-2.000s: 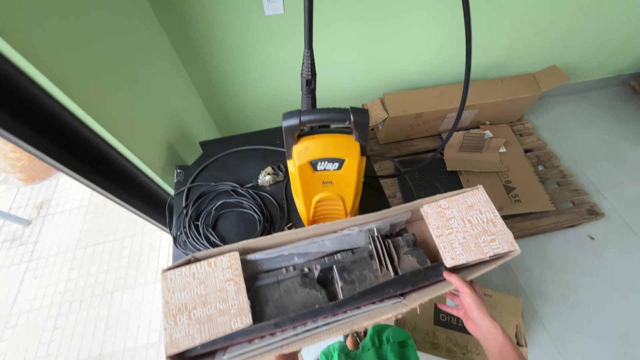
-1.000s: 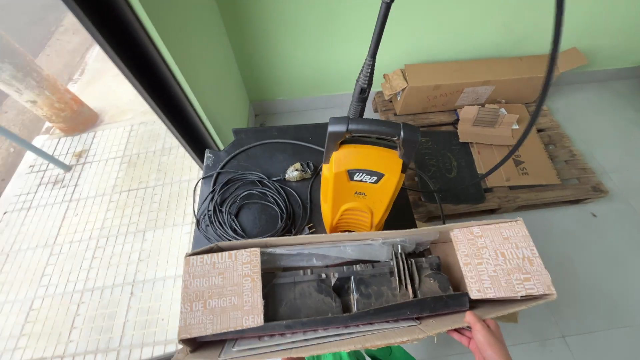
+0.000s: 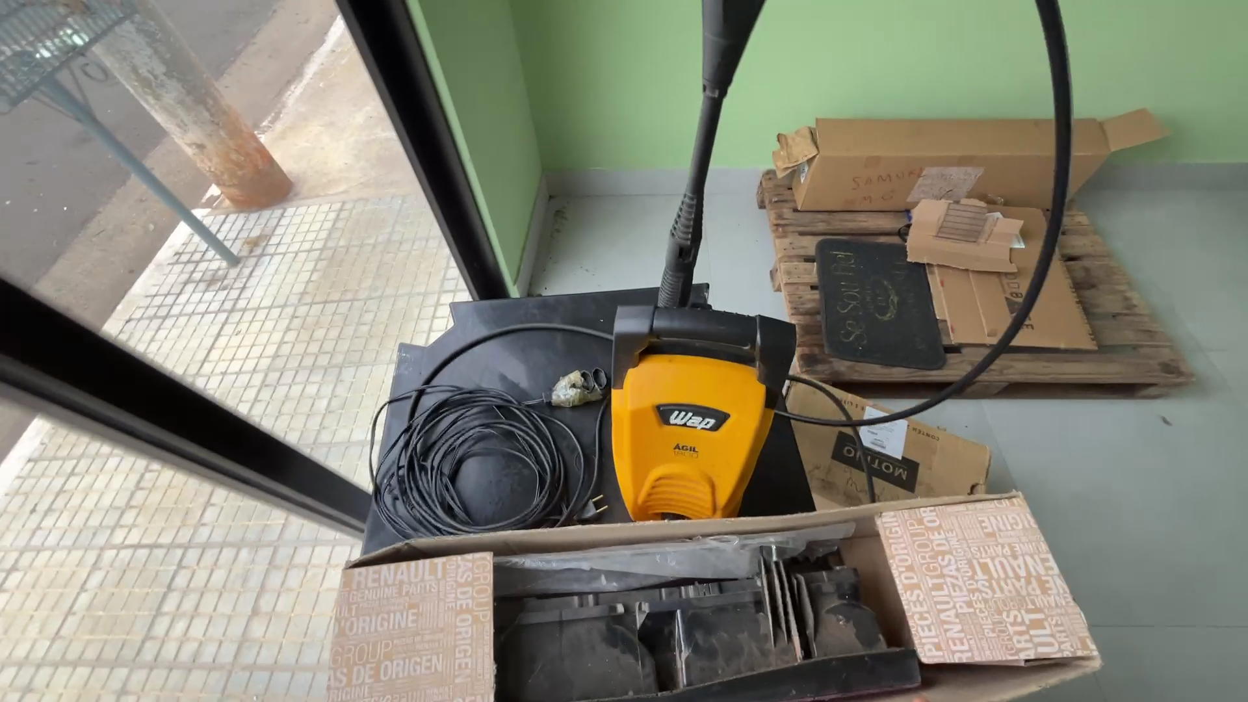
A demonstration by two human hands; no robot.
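A long open cardboard box (image 3: 990, 580) with printed end flaps lies across the bottom of the view. Inside it are dusty black plastic parts (image 3: 721, 624) and a strip of clear plastic wrap (image 3: 673, 564). Neither of my hands can be made out; at most a sliver of skin shows at the bottom edge under the box. Just beyond the box stands a yellow and black Wap pressure washer (image 3: 687, 439) on a black surface. A coil of black cable (image 3: 468, 463) rests to its left, beside a connector in a crumpled wrapping (image 3: 577, 388).
A wooden pallet (image 3: 1121, 331) at the right carries a long cardboard box (image 3: 965, 161), flattened cardboard (image 3: 1014, 302) and a black mat (image 3: 880, 302). Another carton (image 3: 936, 468) is on the floor behind the held box. A black hose (image 3: 1058, 175) arcs overhead. Glass with a dark frame (image 3: 429, 146) borders the left.
The long box now sits lower in the view, after the view swung left. The right hand, seen earlier at the box's near right edge, has dropped out of sight.
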